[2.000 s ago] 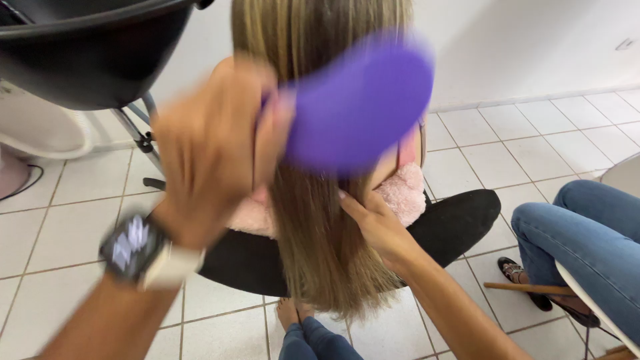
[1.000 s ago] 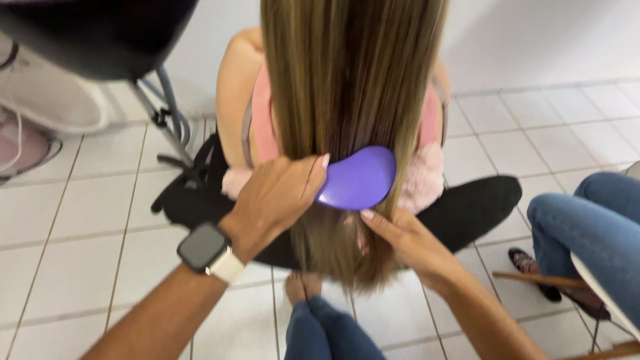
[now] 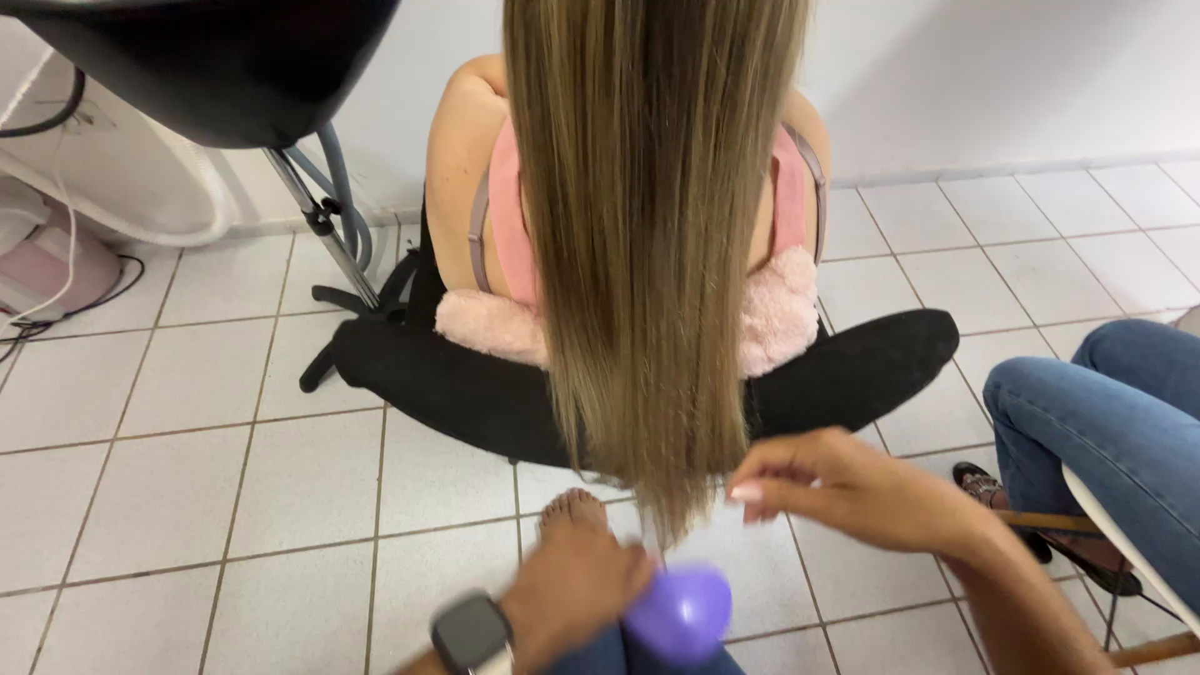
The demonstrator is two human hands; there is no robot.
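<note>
Long, straight, streaked blond-brown hair (image 3: 647,244) hangs down the back of a seated person in a pink top (image 3: 511,216). Below the hair ends, at the lower middle, my left hand (image 3: 577,586) grips a purple hairbrush (image 3: 682,609), both a little blurred; a smartwatch (image 3: 472,630) is on that wrist. My right hand (image 3: 834,483) is at the right of the hair's lower end, fingers curled with thumb and fingertips near one another. Nothing shows in it, and whether it touches the outermost strands is unclear.
A black chair back (image 3: 469,403) curves behind the seated person. The black basin (image 3: 216,66) on a metal stand (image 3: 323,225) is at upper left, beside hoses and cords. At right, another person's jeans-clad legs (image 3: 1078,422) rest on a white chair (image 3: 1125,553).
The brush in my left hand has moved down from the lower hair to below its ends. My right hand has come away from the brush to the right of the hair tips.
</note>
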